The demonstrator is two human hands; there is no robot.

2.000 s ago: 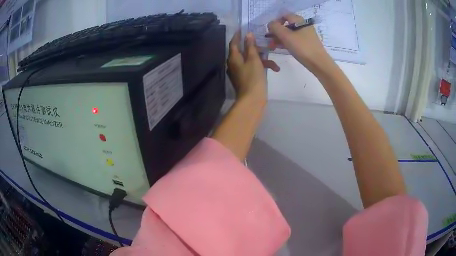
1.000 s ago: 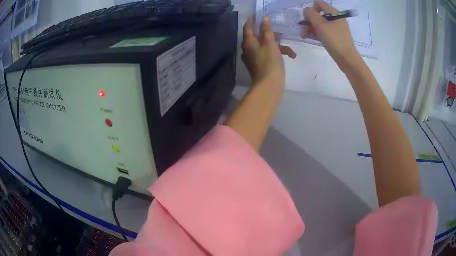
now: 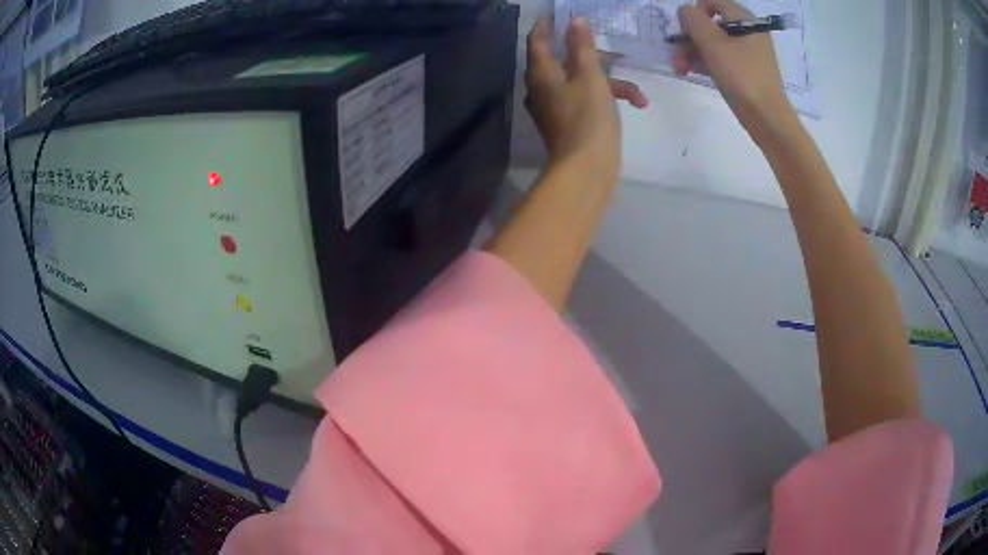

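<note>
The posted check form (image 3: 796,67) is a white printed sheet on the wall, cut off by the top edge. My right hand (image 3: 728,54) holds a dark pen (image 3: 753,26), its tip at the form's lower part. My left hand (image 3: 576,92) is raised at the form's lower left corner, fingers up and apart, thumb pointing right. It rests against or close to the sheet; whether it pinches the sheet's edge I cannot tell.
The black analyzer (image 3: 173,239) with pale front and lights stands at the left, a keyboard (image 3: 271,33) on top and a black cable plugged into its front. The whitish shelf (image 3: 650,282) has blue tape. Trays show at the lower left.
Both hands and the form now sit further right and higher in the picture, as the view has shifted. The right hand still holds the pen at the form.
</note>
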